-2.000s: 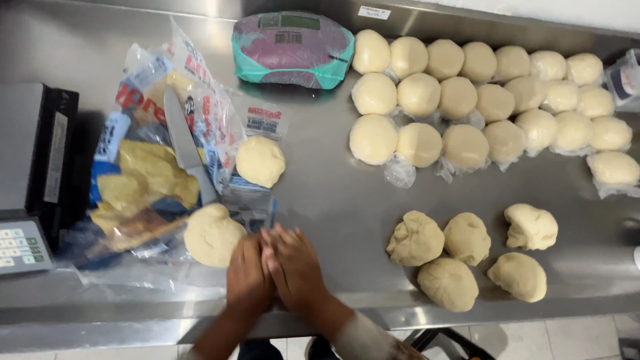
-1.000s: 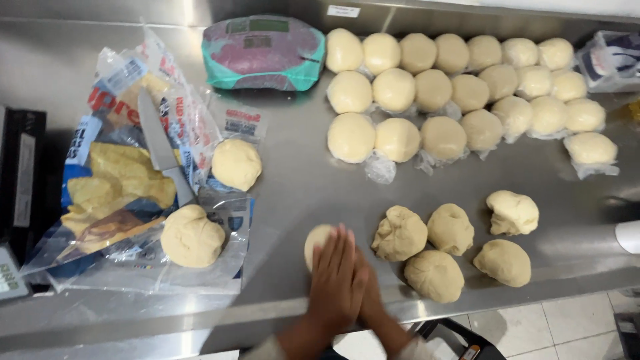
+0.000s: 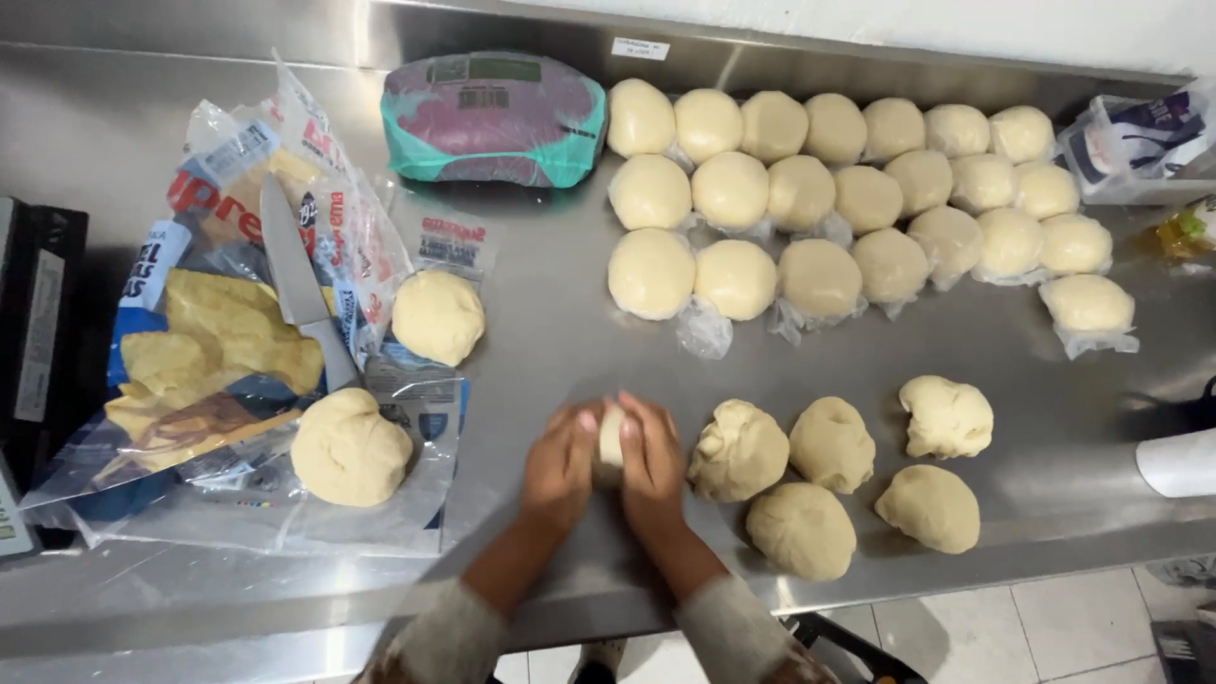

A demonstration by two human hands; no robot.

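My left hand and my right hand cup one small piece of dough between them on the steel counter; the fingers cover most of it. Just right of my right hand lie several rough dough lumps, the nearest a creased one. To the left, a smooth dough ball and a larger dough lump rest on clear plastic packaging. A knife lies on the printed plastic bag. Farther back stand rows of plastic-wrapped dough balls.
A purple and teal wrapped package stands at the back. A black scale is at the left edge. At the right are a clear plastic container and a white cylindrical object. The counter's front edge runs below my hands.
My hands, earlier pressed together, now lie either side of the dough. One second ago a pale round piece of dough showed beside them. The view has shifted.
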